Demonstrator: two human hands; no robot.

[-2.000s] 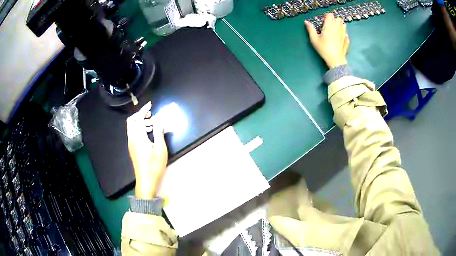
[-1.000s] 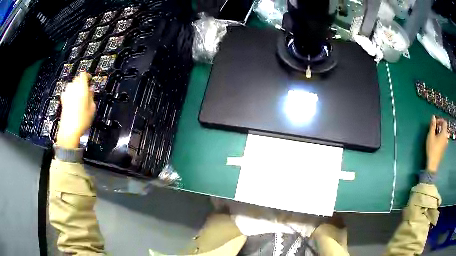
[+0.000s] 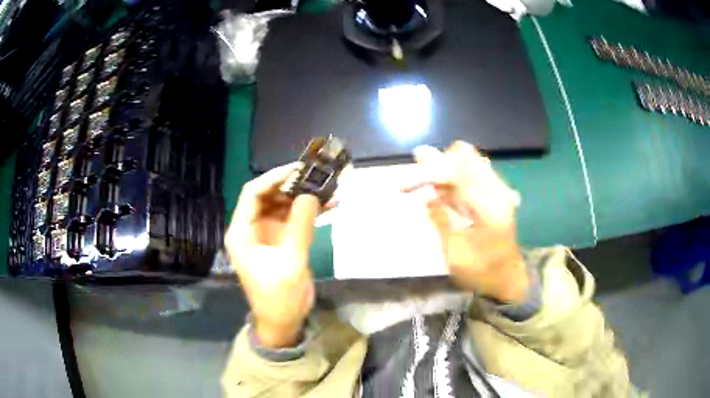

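Note:
My left hand [image 3: 272, 241] holds a small dark circuit board module [image 3: 318, 169] between thumb and fingers, tilted, near the front edge of the black microscope base [image 3: 483, 93]. The module has a dark square in its middle and brownish, silvery ends. My right hand [image 3: 475, 218] is over the right part of the white paper sheet [image 3: 377, 225], its fingers bent and drawn together. It is blurred, so I cannot tell whether it holds something thin. The two hands are apart.
Stacked black blister trays [image 3: 175, 171] with modules in pockets stand at left. A crumpled clear bag [image 3: 240, 43] lies beside them. The microscope's ring [image 3: 393, 31] is above a bright light spot [image 3: 405, 110]. Two module rows [image 3: 669, 103] lie at right.
My left hand has come from the trays to the middle and now shows a module in its fingers. My right hand has left the module rows for the sheet. The view has shifted.

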